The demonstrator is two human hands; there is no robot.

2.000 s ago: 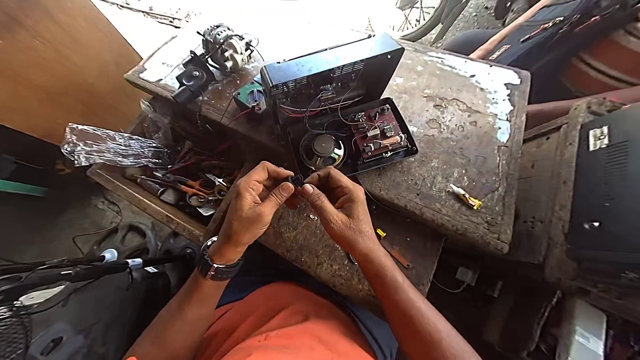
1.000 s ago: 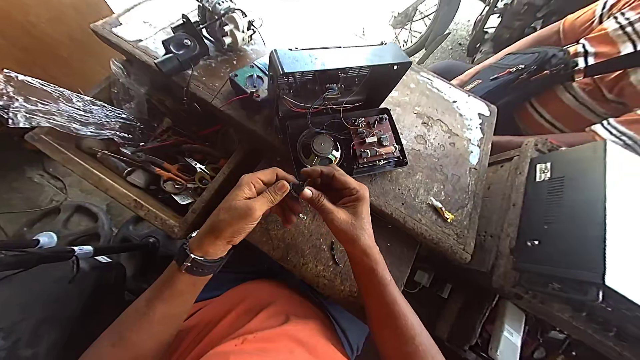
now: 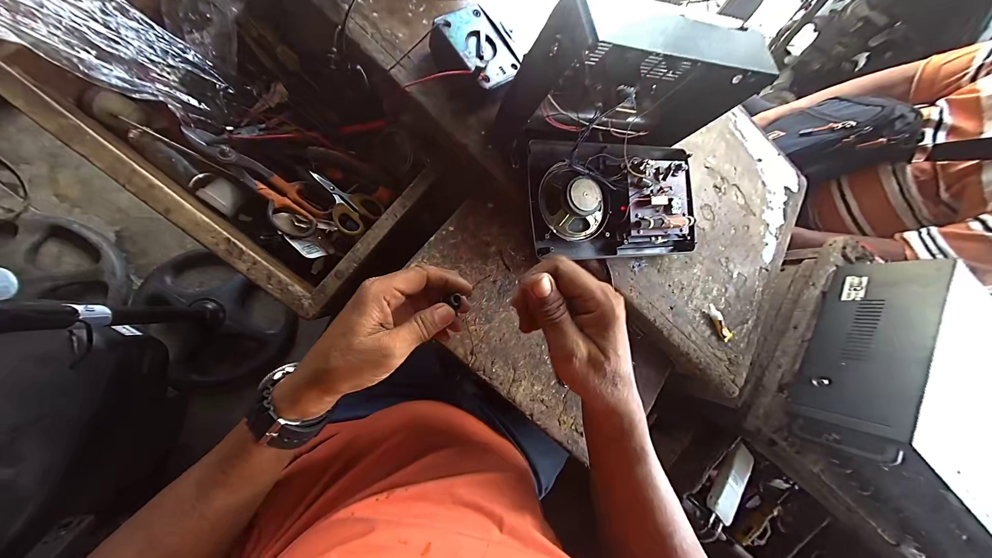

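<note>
Between thumb and fingers, my left hand (image 3: 387, 322) pinches a small black cylindrical part (image 3: 455, 301), with what looks like a thin wire below it. My right hand (image 3: 573, 322) is apart from it, to the right, its fingers curled against the thumb; whether something thin is pinched there cannot be seen. Beyond my hands lies an opened black case (image 3: 612, 252) holding a round speaker (image 3: 583, 195) and a circuit board (image 3: 659, 200). Its black metal cover (image 3: 674, 66) stands behind, joined by wires.
A wooden drawer (image 3: 232, 244) at left holds orange-handled pliers (image 3: 291, 198), scissors (image 3: 349, 209) and other tools. A metal-faced unit (image 3: 480, 46) sits near the cover. A small yellow tube (image 3: 721, 322) lies on the worn wooden bench (image 3: 697, 341). Another person's arm (image 3: 845, 93) rests beyond, near a black box (image 3: 876, 349).
My hands, together over the small black part in both earlier frames, are now apart. The part stays in my left hand. The view has moved closer.
</note>
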